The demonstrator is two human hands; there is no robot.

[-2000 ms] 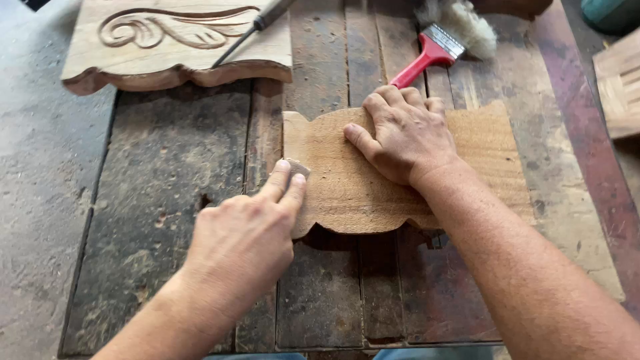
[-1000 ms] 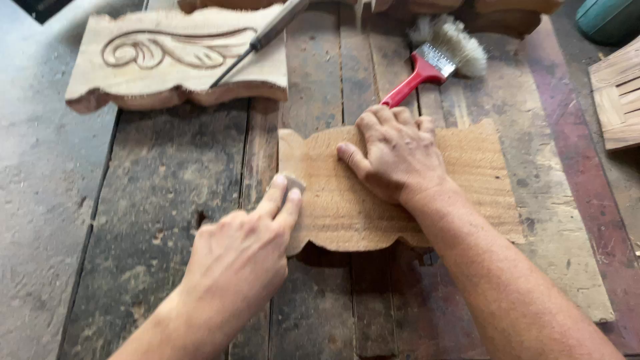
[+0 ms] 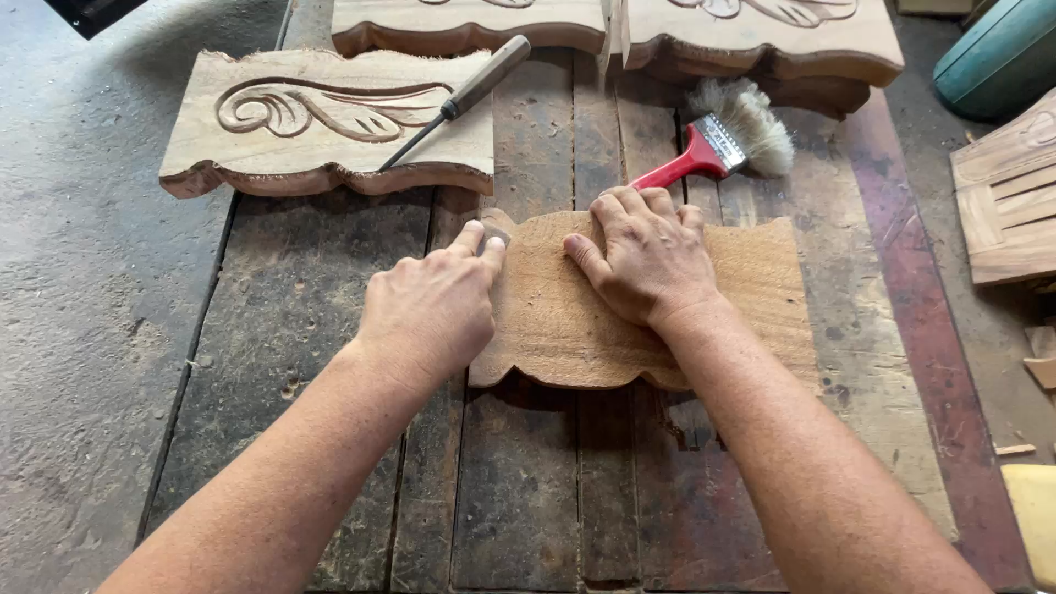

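Note:
A scalloped wooden board [image 3: 561, 330] lies flat on the plank workbench [image 3: 289, 330]. My right hand [image 3: 656, 256] rests on its upper middle with the fingers spread, pressing it down. At the board's left end, my left hand [image 3: 437, 297] holds a small brownish piece, perhaps folded sandpaper [image 3: 495, 235], under its fingertips near the upper left corner. Just beyond my right fingers lies a paintbrush with a red handle [image 3: 681, 165] and pale bristles. To the upper left, a chisel-like carving tool [image 3: 487, 78] leans across a carved wooden board [image 3: 305, 107] with a scroll and leaf relief.
More carved boards [image 3: 470, 29] [image 3: 759, 41] stand along the bench's far side, the right one stacked on another piece. Beyond the right edge are a teal cylindrical container [image 3: 1002, 62], slatted wooden pieces [image 3: 1011, 194] and a yellow object [image 3: 1031, 511] at a lower level.
My left hand with the small piece has moved up along the board's left end since one second ago. My right hand stays on the board. The view has shifted, showing more of the far boards.

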